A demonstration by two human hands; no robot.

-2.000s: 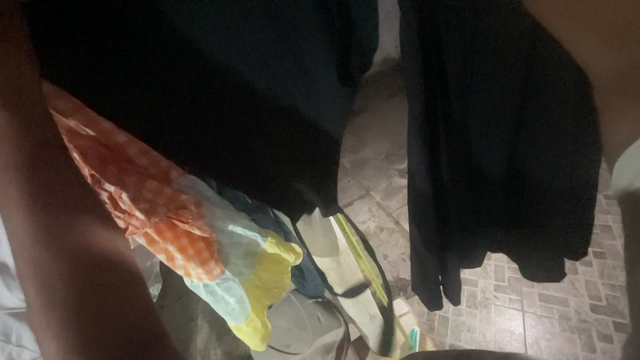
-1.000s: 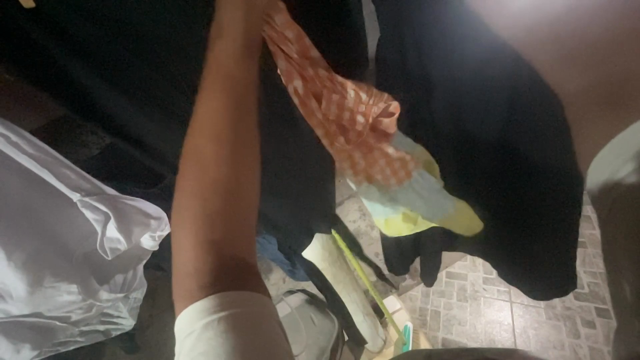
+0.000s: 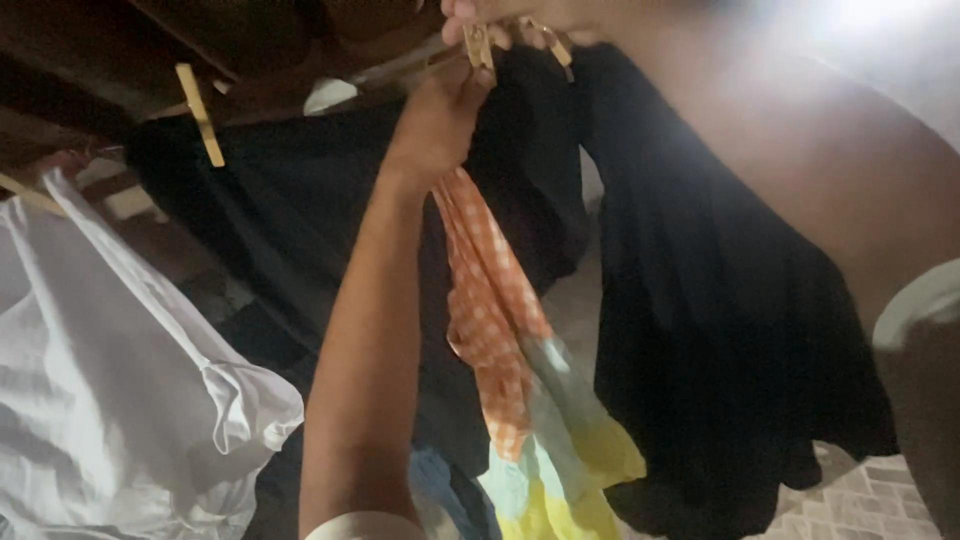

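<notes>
My left hand (image 3: 442,124) is raised at the upper middle, gripping the bunched top of an orange checked garment (image 3: 487,300) with pale blue and yellow lower parts, which hangs below the wrist. Its fingers meet a wooden clothespin (image 3: 478,51) at the top edge of a black garment (image 3: 536,135). My right hand (image 3: 495,16) comes in from the upper right, its fingers on that same clothespin. A second clothespin (image 3: 555,49) sits just beside it, by the top of another black garment (image 3: 712,322).
A wooden clothespin (image 3: 201,116) clips a dark cloth (image 3: 285,180) at the upper left. White clothing (image 3: 112,360) hangs at the left, with another clothespin (image 3: 30,193) at its top. Patterned floor tiles (image 3: 855,499) show at the lower right.
The view has tilted up, bringing both hands and the clothespins into sight. The left arm has carried the orange checked garment from the left to the middle, against the black clothes.
</notes>
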